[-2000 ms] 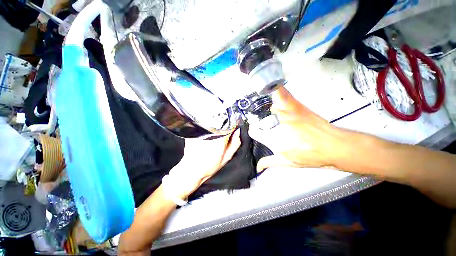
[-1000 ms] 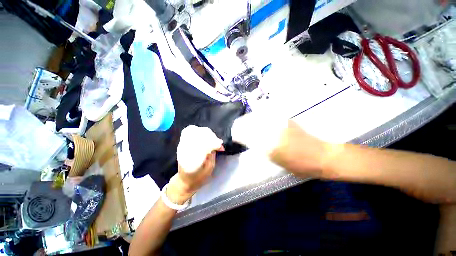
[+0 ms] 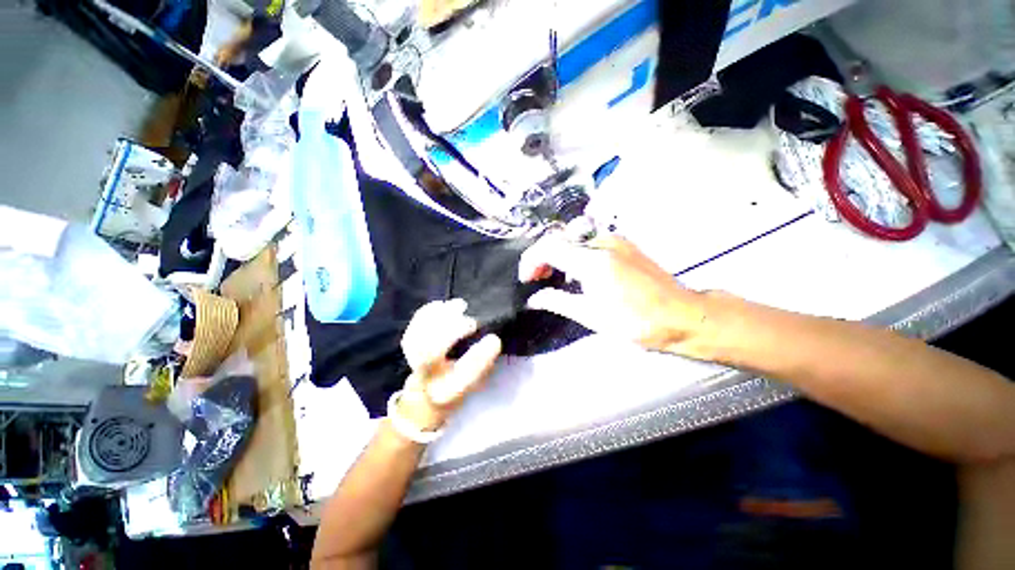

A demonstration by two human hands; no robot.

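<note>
The black fabric piece lies on the white machine table, running from under the lamp to the needle area. The sewing machine's shiny presser foot and needle area is just above the fabric's right part. My left hand, with a white band at the wrist, is at the fabric's front edge with fingers curled on it. My right hand is just below the needle area, thumb and fingers at the fabric's right part. Both hands are overexposed, so the exact finger contact is hard to see.
A light-blue paddle-shaped lamp or fan stands over the fabric's left. Red-handled scissors lie at right on a pale thread bundle. A black strip hangs from the machine. At left are a tape roll, cardboard and a grey box with grille.
The view has pulled back from the machine since the first frame. My hands have moved away from the needle; since the second, my right hand has moved up towards it and its fingers have spread.
</note>
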